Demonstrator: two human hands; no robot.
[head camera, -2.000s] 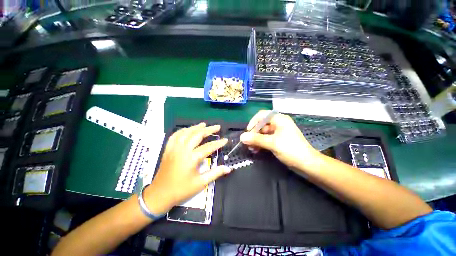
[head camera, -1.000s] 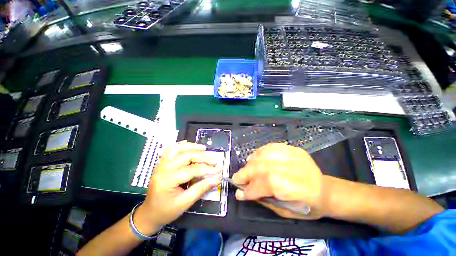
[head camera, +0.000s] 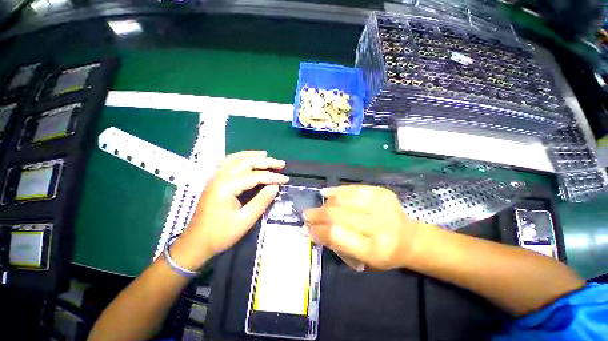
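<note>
An open phone body (head camera: 283, 266) lies upright in a slot of the black tray (head camera: 387, 300), its pale battery with yellow edges uncovered. My left hand (head camera: 230, 200) is at the phone's upper left corner, thumb and fingers apart, nothing visible held. My right hand (head camera: 363, 226) is at the upper right, fingers closed around tweezers (head camera: 357, 266); only a grey end shows below the hand, the tip is hidden. A small dark piece (head camera: 307, 202) shows at the camera end between the hands. It is blurred, and I cannot tell whether it is attached.
A dark sticker sheet (head camera: 460, 203) lies across the tray, with another phone (head camera: 535, 230) at right. Blue bin (head camera: 327, 130), stacked blister trays (head camera: 467, 73) and a white strip (head camera: 467, 144) stand behind. Liner strips (head camera: 143, 153) lie left, beside a tray of phones (head camera: 33, 183).
Both hands have moved from the phone's middle up to its camera end, uncovering the battery. A second ago the right hand was lower with the tweezers' end showing. The camera view has shifted.
</note>
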